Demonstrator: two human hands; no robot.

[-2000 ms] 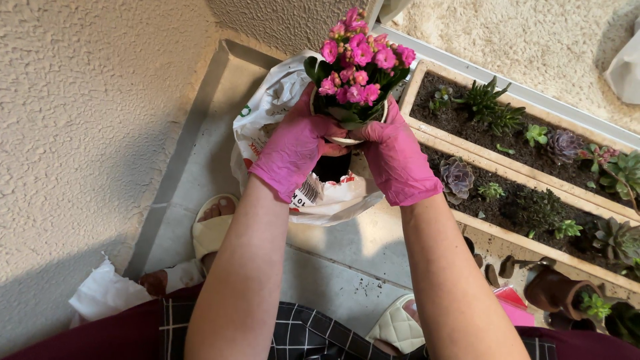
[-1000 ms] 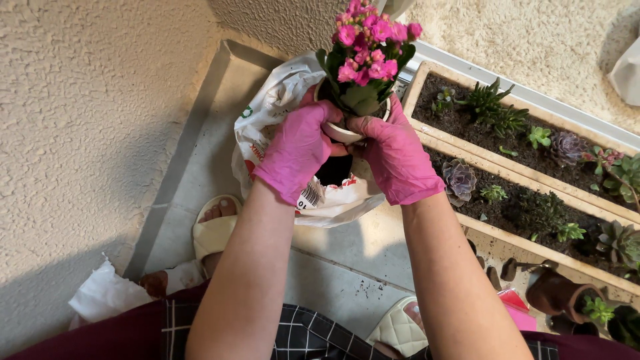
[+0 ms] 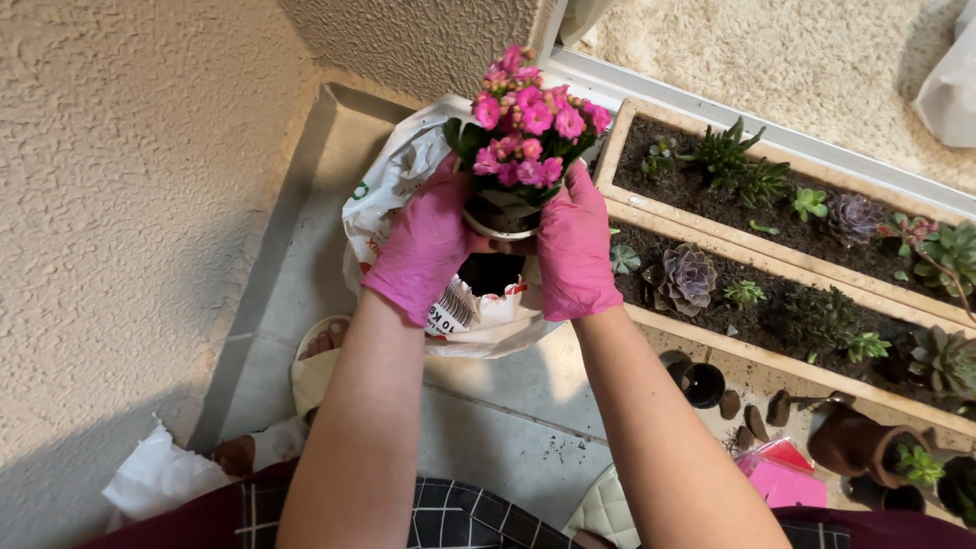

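A potted kalanchoe with pink double flowers (image 3: 530, 114) is held up between both hands, its pale pot rim (image 3: 499, 230) showing dark soil inside. My left hand (image 3: 427, 236), in a pink glove, grips the pot's left side. On its right side is my right hand (image 3: 577, 244), gloved alike. Beneath the pot lies an open white plastic bag of potting soil (image 3: 488, 343), with a torn edge and dark soil visible in the opening. The pot's underside and most of the fingertips are hidden.
Two long planters (image 3: 686, 324) of succulents run along the right. Near them lie a small black pot (image 3: 701, 383), several stones, a terracotta pot (image 3: 854, 446) and pink packaging (image 3: 785, 476). A textured wall (image 3: 137, 191) borders the left; torn white plastic (image 3: 164, 473) lies low beside it.
Both hands still hold the potted kalanchoe. Since a second ago the plant has tilted, and its flowers sit lower in view, closer to the hands.
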